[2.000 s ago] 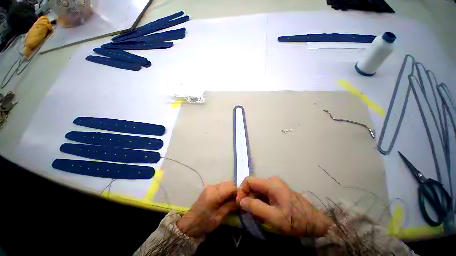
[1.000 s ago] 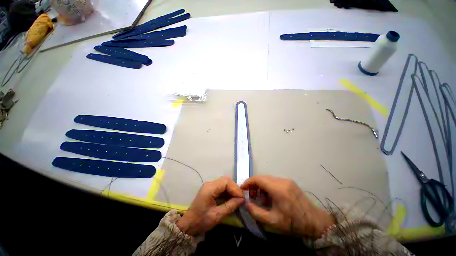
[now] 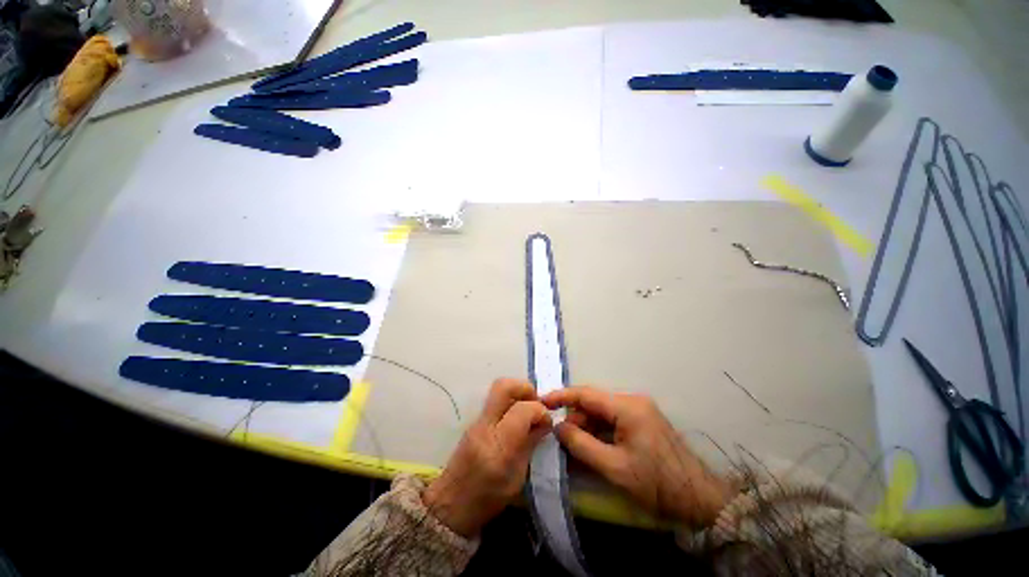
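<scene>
A long narrow strap (image 3: 545,327) lies wrong side up on the beige work sheet (image 3: 643,361), white in the centre with a grey-blue border. Its near end hangs over the table's front edge. My left hand (image 3: 487,456) pinches the strap from the left. My right hand (image 3: 632,445) pinches it from the right, fingertips meeting the left ones. No needle can be made out between the fingertips. Tiny shiny specks (image 3: 648,293) lie right of the strap. A wavy silvery strand (image 3: 790,272) lies further right.
Scissors (image 3: 973,440) lie at the right, below grey-outlined straps (image 3: 897,237). A white thread cone (image 3: 854,118) stands upper right near a navy strap (image 3: 733,81). Dotted navy straps (image 3: 254,345) lie in a row at left, with fanned ones (image 3: 339,73) above. Loose threads lie near the front edge.
Both hands have shifted slightly up the strap, with the left fingers now more upright. More of the strap's near end shows below the hands.
</scene>
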